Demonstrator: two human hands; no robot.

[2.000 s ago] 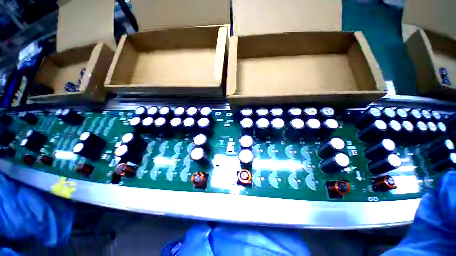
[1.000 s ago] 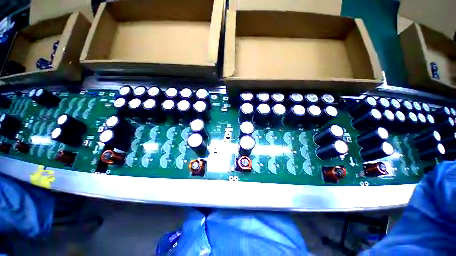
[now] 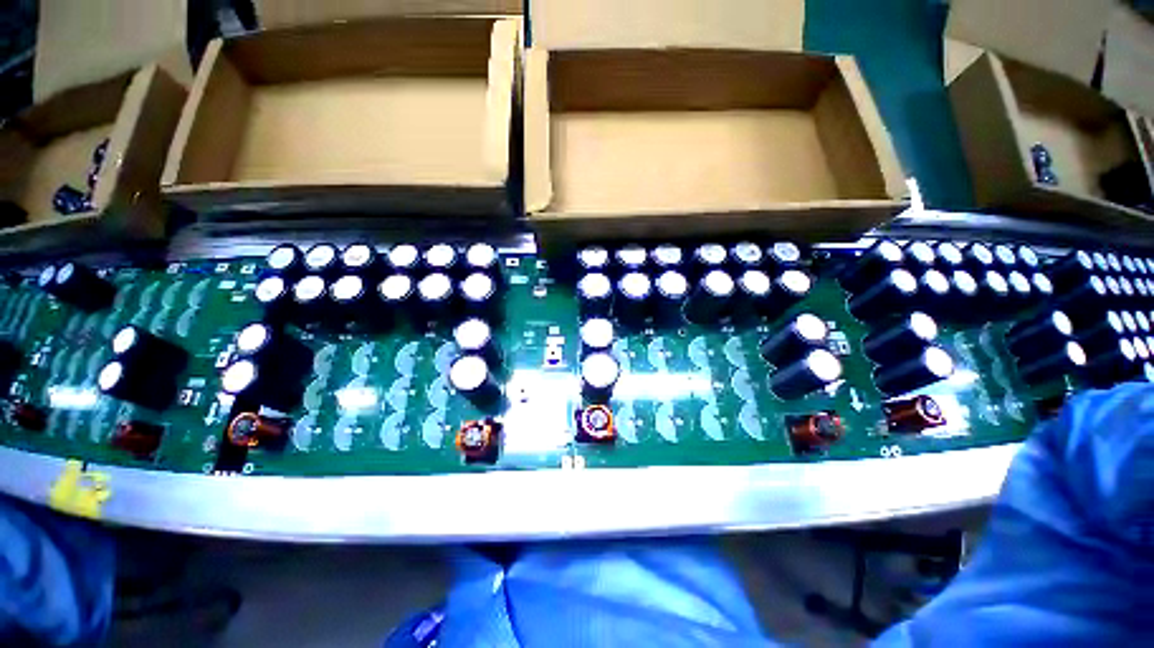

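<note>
Green circuit boards (image 3: 683, 437) lie in a row along the line in front of me. Black electrolytic capacitors with pale round tops (image 3: 599, 372) stand on them, in double rows at the back and in pairs nearer the front. Copper-red round coils (image 3: 477, 439) sit near the boards' front edge. Pale printed marks show on bare parts of the boards. Neither of my hands is in the picture; only blue sleeves show at the lower left and lower right edges.
Two open cartons (image 3: 715, 209) with bare insides stand behind the boards. Open cartons at the left (image 3: 139, 158) and right (image 3: 1000, 127) hold a few loose parts. The metal front rail (image 3: 608, 504) carries a yellow mark at the left. My blue-clothed lap is below.
The view has shifted, so boards and cartons appear farther left than two seconds ago. More capacitors show at the right edge. No part has visibly moved on the boards.
</note>
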